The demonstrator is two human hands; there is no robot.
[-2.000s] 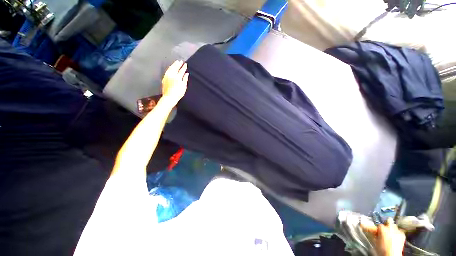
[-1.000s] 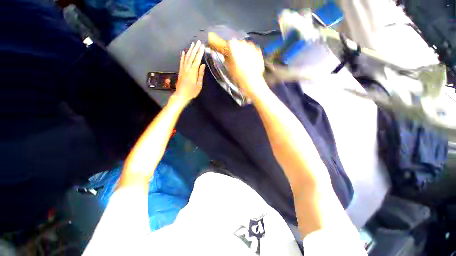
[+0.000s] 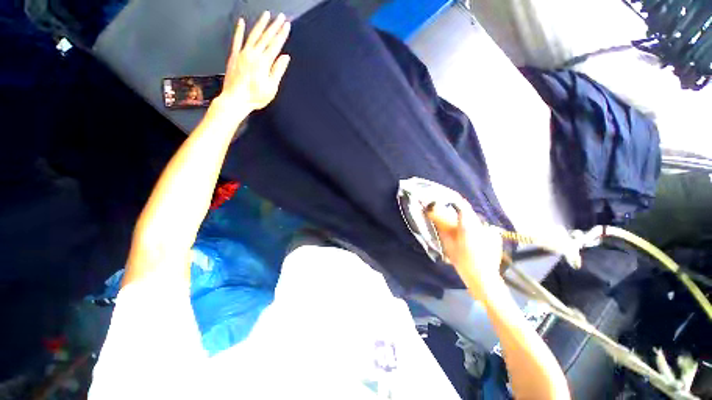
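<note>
The dark navy garment (image 3: 343, 117) lies spread over the middle of the grey pressing table (image 3: 148, 39). My left hand (image 3: 254, 70) lies with fingers apart at the garment's upper left edge, beside the smartphone (image 3: 191, 91), whose screen is lit. My right hand (image 3: 461, 234) is closed around the handle of the silver-grey steam iron (image 3: 418, 209), which sits on the lower right part of the garment. The iron's handle is mostly hidden by my hand. The hose (image 3: 656, 254) and a pale cord run off to the right.
A crumpled navy garment pile (image 3: 601, 141) lies at the table's right side. A blue bar (image 3: 410, 16) shows at the far edge. A shiny blue plastic bag (image 3: 226, 289) is below the table, with a red strip (image 3: 225, 194) near the front edge. Dark cloth fills the left.
My right hand has moved the iron from the garment's upper left end to its lower right part. The hose and cord have swung down to the right. My left hand stays near the garment's upper left edge.
</note>
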